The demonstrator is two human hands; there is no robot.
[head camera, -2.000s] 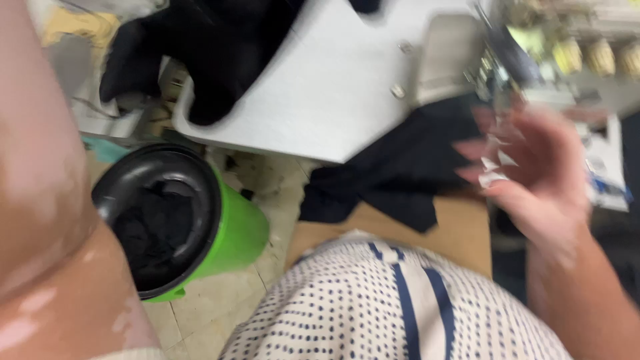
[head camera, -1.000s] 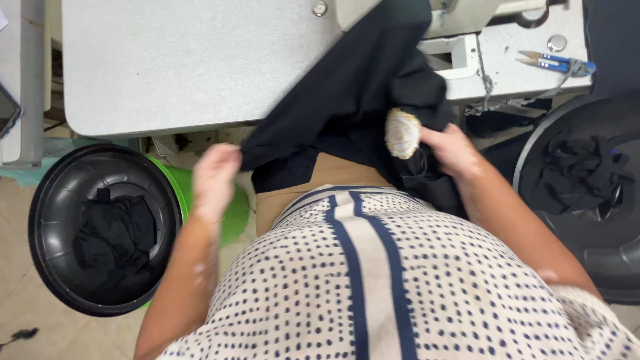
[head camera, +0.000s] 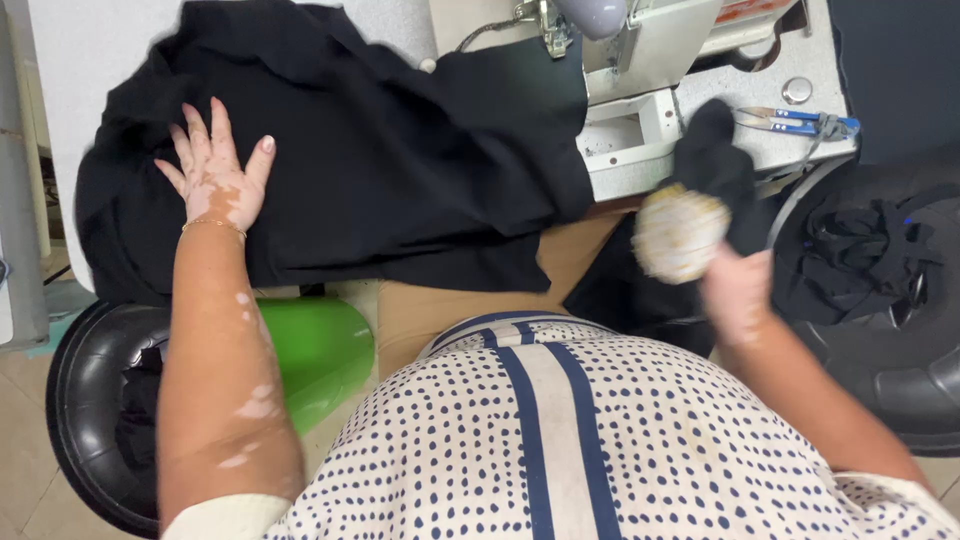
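Black fabric (head camera: 360,157) lies spread over the sewing table and reaches to the sewing machine's presser foot (head camera: 556,39). My left hand (head camera: 219,176) rests flat on the fabric's left part, fingers spread, holding nothing. At the right, my right hand (head camera: 739,289) is blurred beside a second black cloth piece (head camera: 718,169), which it seems to hold. A round whitish pad with yellowish edges (head camera: 679,234) sits at that hand, over the cloth; whether it is worn or held does not show. More black cloth hangs below it, over my lap.
Blue-handled thread snips (head camera: 799,122) lie on the table's right end, near a round metal knob (head camera: 796,91). A green bin with a black rim (head camera: 71,420) stands lower left. At the right is a black tub (head camera: 847,360) with black cloth in it. An open white compartment (head camera: 615,135) is beside the machine.
The black fabric, bunched between both hands a second ago, is now spread leftward over the table. My left hand has let go of its edge and lies on top. My right hand has moved right.
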